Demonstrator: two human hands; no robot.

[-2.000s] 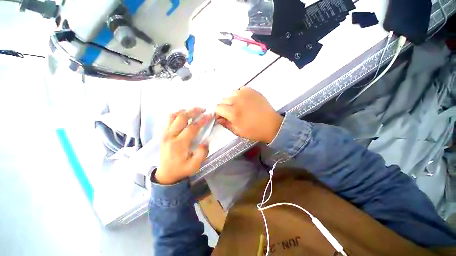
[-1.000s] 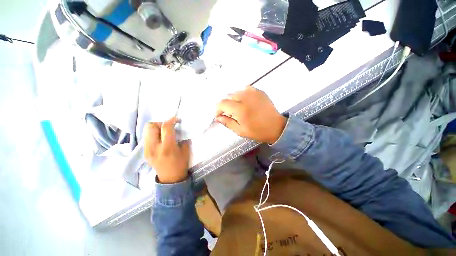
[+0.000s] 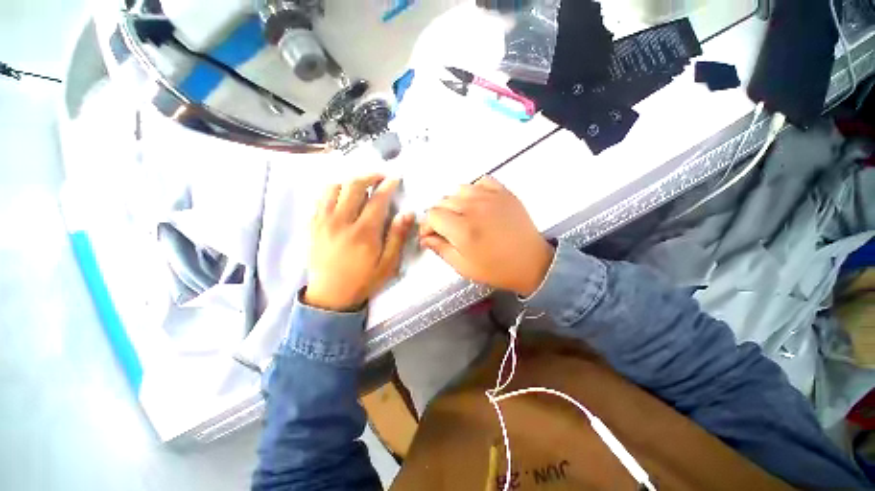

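Note:
Pale grey fabric (image 3: 225,216) lies on the white machine bed, left of and below the sewing head; glare hides its edges near my hands. My left hand (image 3: 353,245) lies palm down on it, fingers spread, just below the presser foot area (image 3: 369,129). My right hand (image 3: 487,233) is to its right, fingers curled with the fingertips down by the left hand's thumb. The cloth between the two hands is washed out, so I cannot tell whether the right fingers pinch it.
Red and blue thread snips (image 3: 489,93) lie right of the needle, beside black fabric pieces (image 3: 595,115) and a clear plastic bag (image 3: 531,43). A black slab (image 3: 792,58) with white cables sits at the right. A measuring tape (image 3: 633,182) runs along the front edge. Grey cloth (image 3: 758,249) is heaped below.
My left hand has moved up and right, its fingers opening from a curl to lie flat closer to the needle. My right hand has stayed nearly in place. The view has shifted slightly.

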